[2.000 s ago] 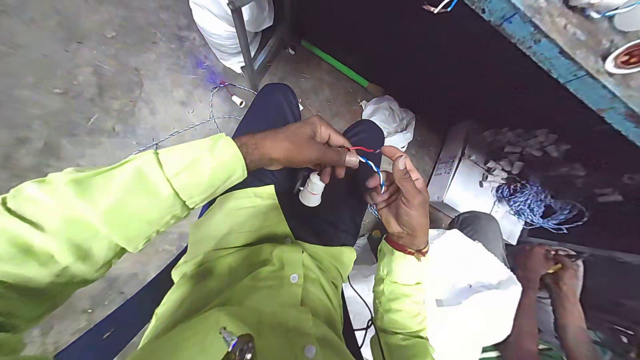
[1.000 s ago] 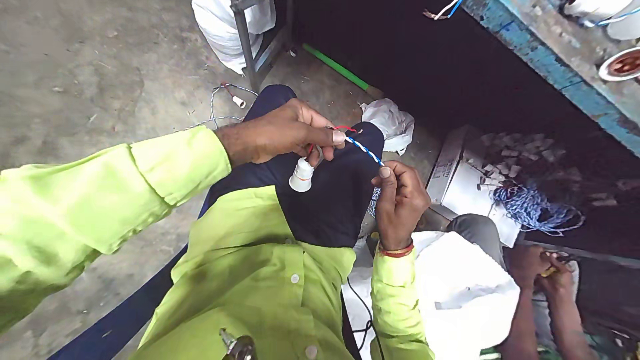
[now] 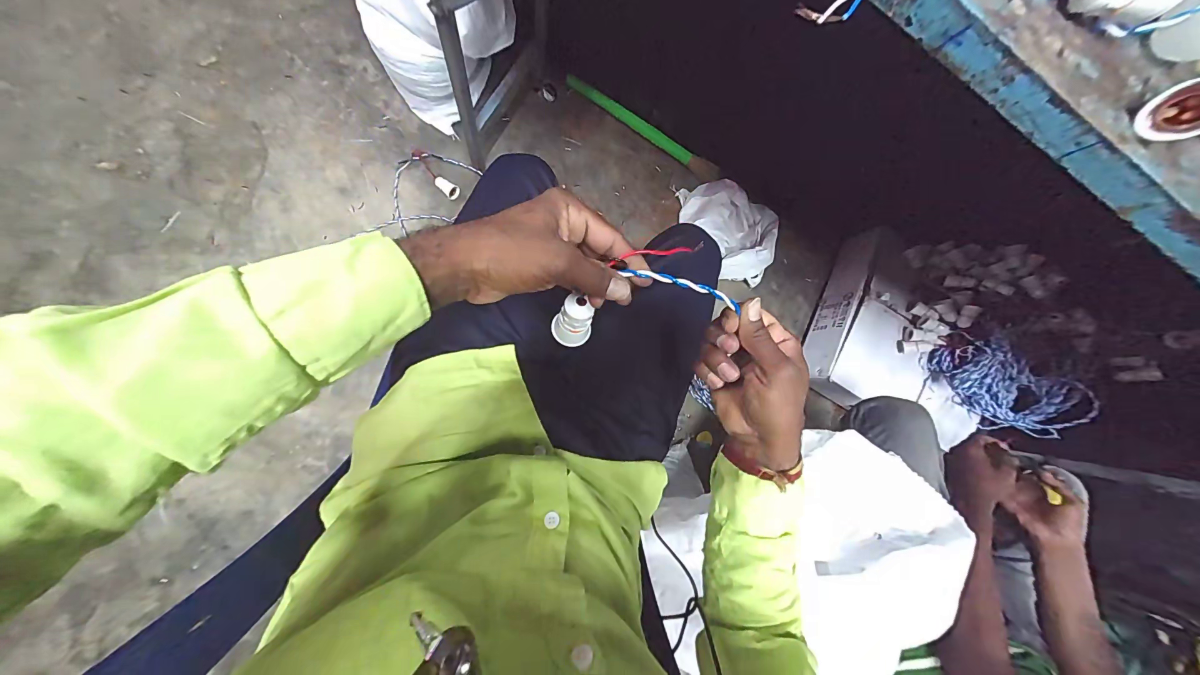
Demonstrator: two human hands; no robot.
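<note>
My left hand [image 3: 530,248] pinches a twisted blue-and-white wire [image 3: 689,283] near one end, with a red wire [image 3: 661,252] whose tip sticks out free above it. Just below those fingers hangs a white bulb holder [image 3: 573,321]; its own leads are mostly hidden by the hand. The thumb and fingertips of my right hand [image 3: 761,380] grip the twisted wire farther along, so a short length spans the gap between my hands, over my dark trousers. Where the wire runs behind the right hand is hidden.
A second bulb holder [image 3: 447,187] with twisted wire lies on the floor. At right are a white carton [image 3: 867,342], a wire bundle [image 3: 1008,384], several small white pieces, a blue-edged table [image 3: 1059,136] and another person's hands [image 3: 1031,492]. A green stick [image 3: 637,122] lies ahead.
My right hand has moved down and away from my left since the oldest frame, and the twisted wire between them shows more fully. The red wire, earlier between both hands, now has a free tip.
</note>
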